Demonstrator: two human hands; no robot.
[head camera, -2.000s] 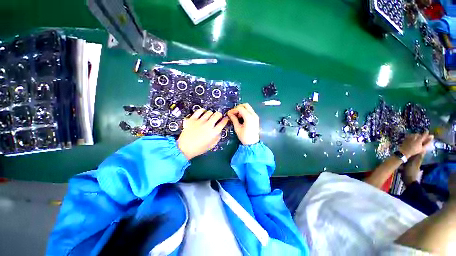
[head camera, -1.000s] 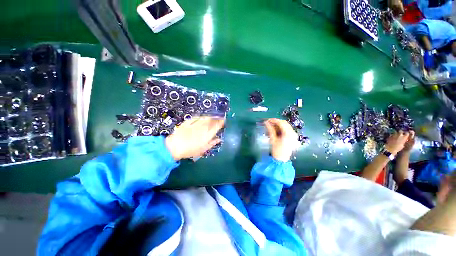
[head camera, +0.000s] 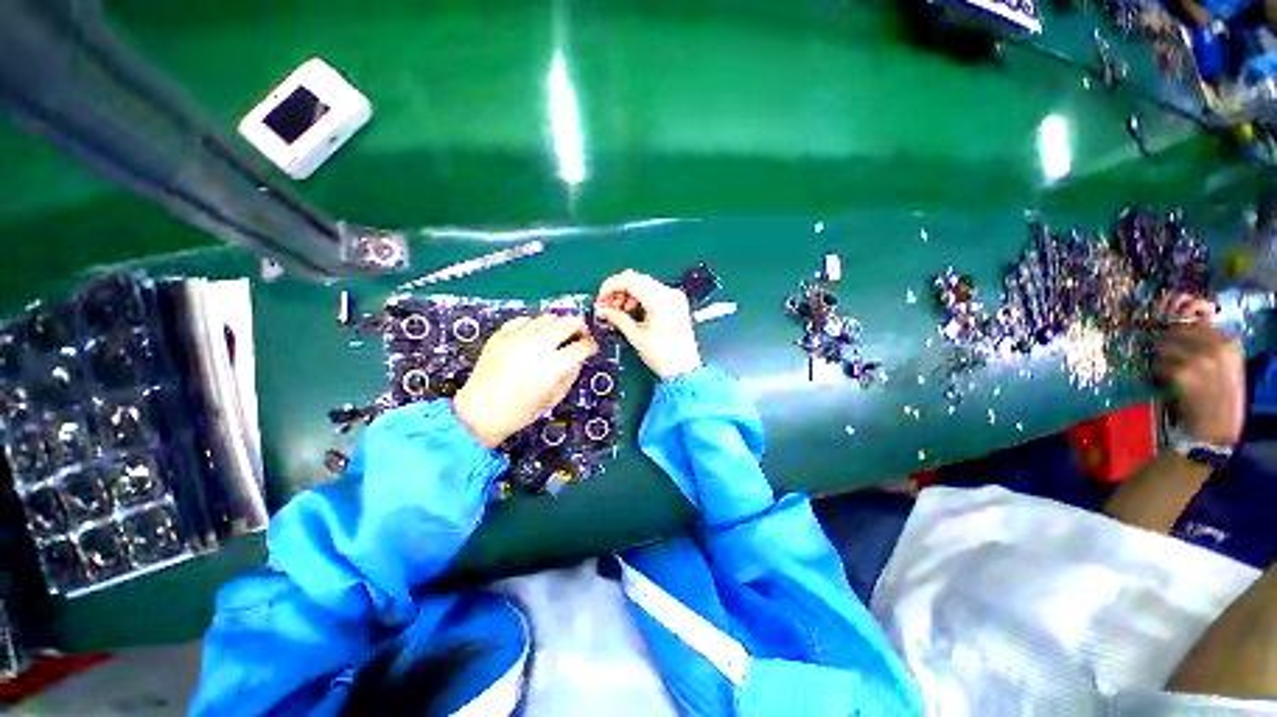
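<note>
The blister tray (head camera: 466, 329) lies on the green bench in front of me, with pale-ringed modules in its pockets. My left hand (head camera: 521, 376) rests over the tray's middle, palm down, fingertips at its upper right part. My right hand (head camera: 653, 322) is at the tray's upper right edge, thumb and finger close together beside my left fingertips. Any part between the fingers is too small to make out. The hands hide the pockets under them. A small loose module pile (head camera: 832, 329) lies right of the tray.
Stacked filled trays (head camera: 91, 434) stand at far left beside card sheets (head camera: 231, 336). A metal post (head camera: 182, 154), a silver-white stick (head camera: 469, 263) and a white device (head camera: 305, 118) lie beyond the tray. A black part (head camera: 696, 280) and white strip (head camera: 714, 311) are near my right hand. A neighbour's hand (head camera: 1202, 376) is by larger heaps (head camera: 1071, 287).
My right hand has come back left from near the loose pile to the tray's upper right, meeting my left fingertips. The camera view has shifted and turned. The neighbour's hand has moved too.
</note>
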